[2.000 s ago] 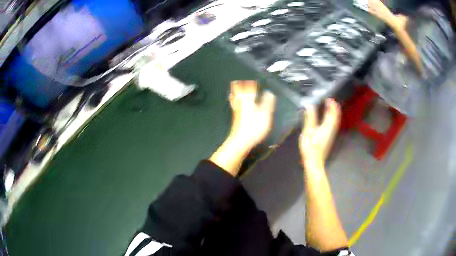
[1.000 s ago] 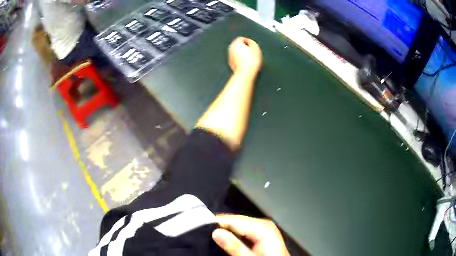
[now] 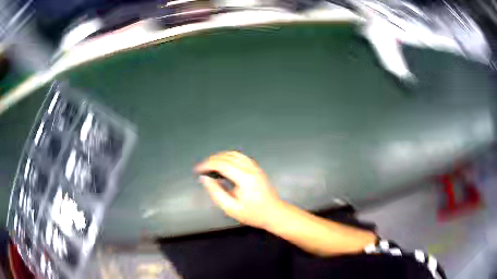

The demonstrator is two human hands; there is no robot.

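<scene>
A clear tray (image 3: 111, 180) of black units with white patches lies at the left of the picture, blurred. My right hand (image 3: 240, 188) is over the front part of the green bench mat (image 3: 245, 98), to the right of the tray and apart from it. Its forearm comes in from the lower right. Its fingers are curled with the thumb below them. A dark patch shows between thumb and fingers, and I cannot tell if it is a held thing or shadow. My left hand is not in view.
A white scanner-like thing (image 3: 389, 52) lies at the back right of the mat, blurred. A pale strip (image 3: 218, 20) runs along the bench's back edge. A red stool (image 3: 459, 190) stands on the floor at the right.
The view has turned, so the tray now shows at the left. My right hand has gone from the picture's bottom edge to over the mat. My left hand has left the picture.
</scene>
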